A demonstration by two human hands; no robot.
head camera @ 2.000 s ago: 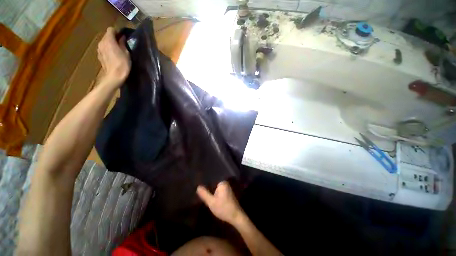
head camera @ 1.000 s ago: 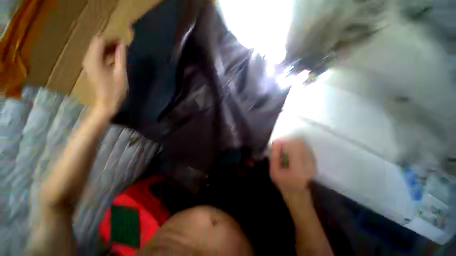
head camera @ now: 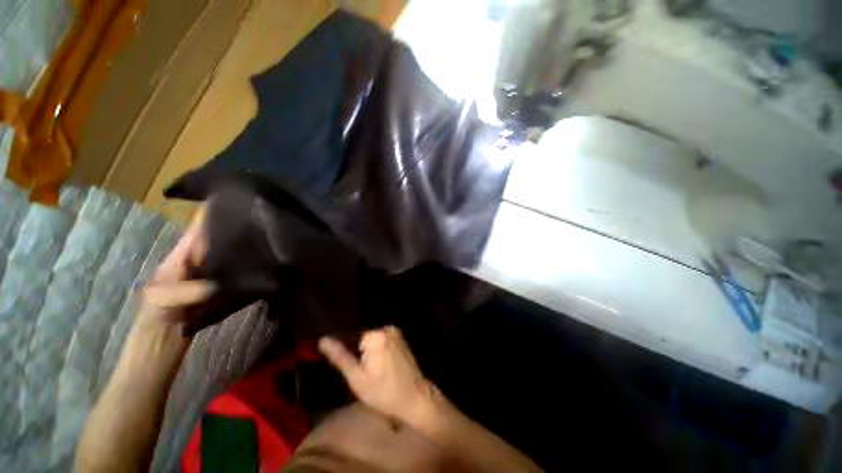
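A dark faux leather panel (head camera: pixel 415 175) lies over the cardboard and the machine bed's left end, its glossy brown face creased. Its matte navy backing (head camera: pixel 295 115) shows at the upper left. A folded-over part hangs towards me at the lower left. My left hand (head camera: pixel 180 272) grips that part's left edge, with some fingers hidden behind it. My right hand (head camera: pixel 383 369) is at the panel's lower edge, fingers curled; whether it pinches the material is unclear. The sewing machine's needle area (head camera: pixel 522 129) is blurred by glare at the panel's upper right.
Light-blue thread snips (head camera: pixel 739 300) lie on the right of the white bed (head camera: pixel 591 268), beside the control panel (head camera: pixel 789 342). A red stool (head camera: pixel 268 397) stands below. Taped cardboard (head camera: pixel 138 102) and quilted covering (head camera: pixel 51 277) are at left.
The panel's lower left part has been folded over towards me. My left hand has moved down and taken its edge. My right hand has moved left from the bed's front edge to the panel's lower edge.
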